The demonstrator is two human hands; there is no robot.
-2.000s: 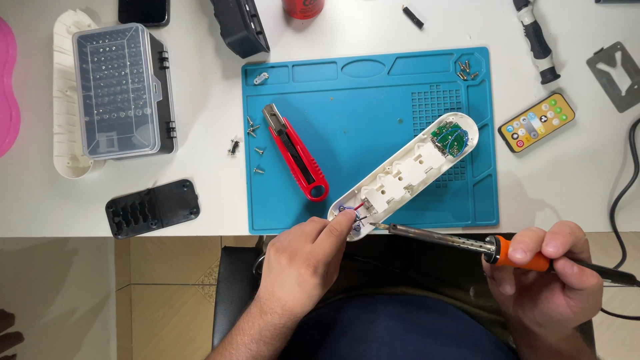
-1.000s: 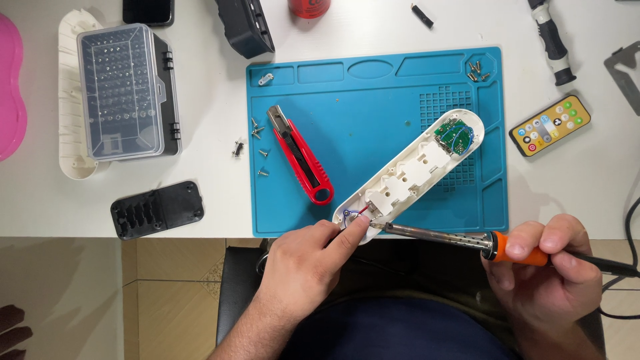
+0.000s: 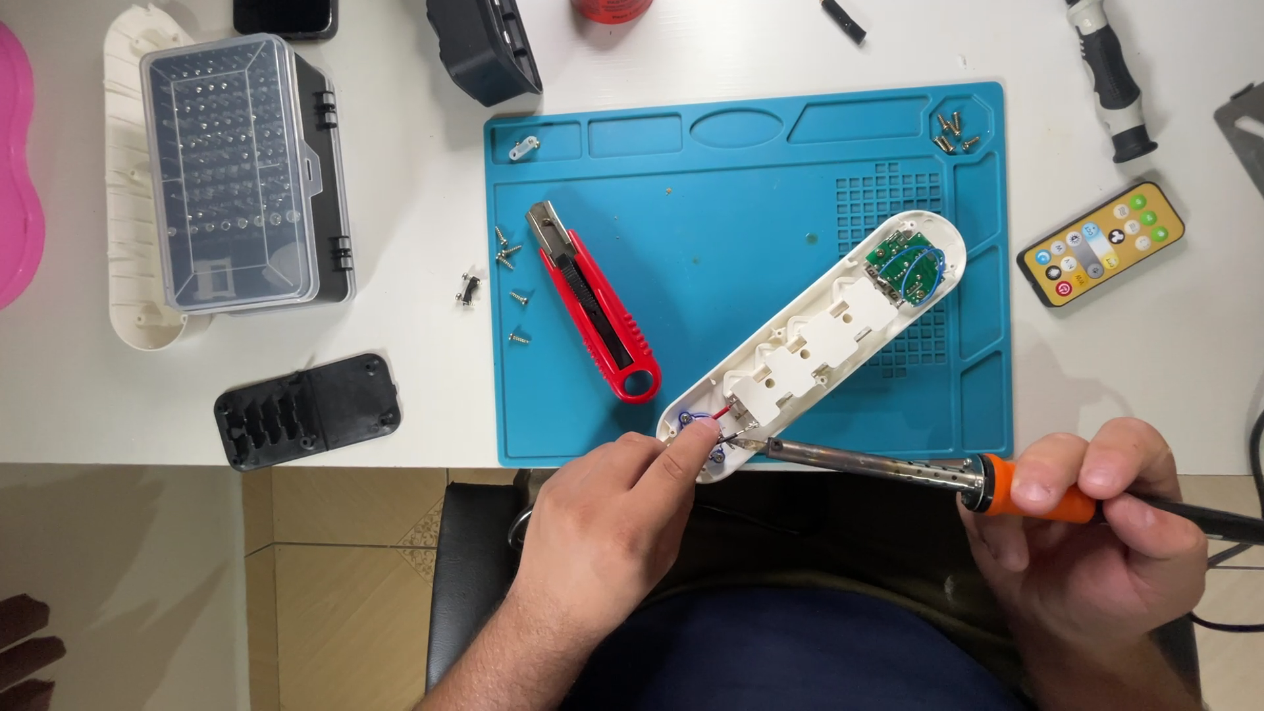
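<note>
My right hand [image 3: 1096, 523] grips the orange handle of a soldering iron [image 3: 879, 464], whose tip reaches the wires at the lower end of a long white plastic housing [image 3: 839, 316]. My left hand [image 3: 622, 513] has its index finger pressed on that same end, beside a red wire [image 3: 723, 411] and blue wires; whether the fingers pinch a wire is hidden. At the housing's upper end sits a green circuit board [image 3: 907, 272] with a loop of blue wire. The housing lies diagonally over the blue work mat [image 3: 711, 197].
A red utility knife [image 3: 597, 306] lies on the mat near loose screws [image 3: 519, 338]. To the left are a clear-lidded bit case [image 3: 232, 178] and a black plastic cover [image 3: 306, 410]. A yellow remote control [image 3: 1101, 244] and a screwdriver [image 3: 1111, 84] lie at the right.
</note>
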